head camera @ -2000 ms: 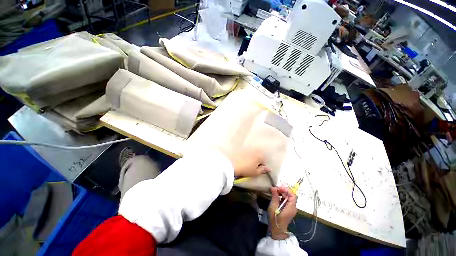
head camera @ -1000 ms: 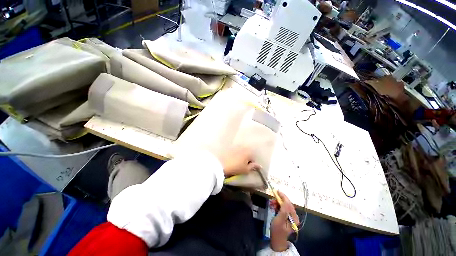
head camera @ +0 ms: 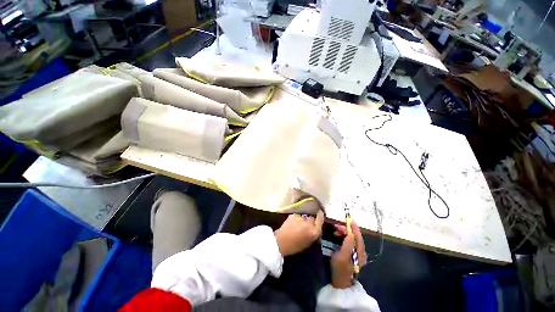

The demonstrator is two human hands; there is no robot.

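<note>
A beige fabric workpiece (head camera: 268, 152) with yellow edge binding lies over the table's front edge. My left hand (head camera: 300, 233) grips its near edge beside a curled yellow-bound corner. My right hand (head camera: 348, 259) holds a slim yellow-and-white thread burner (head camera: 350, 234), its tip pointing up and away, just right of the fabric and apart from it. A thin pale cord (head camera: 380, 222) runs from the tool over the table edge. The fingertips of my left hand are partly hidden by the fabric.
A folded beige pile (head camera: 73, 109) covers the table's left. A white machine (head camera: 331, 49) and black adapter (head camera: 312, 87) stand behind. A black cord (head camera: 406, 159) lies on the table (head camera: 468, 189) at right. A blue bin (head camera: 42, 228) is lower left.
My left hand has moved from on top of the fabric to its near edge, and that corner has curled up. The burner's tip has moved away from my left hand and now points upward.
</note>
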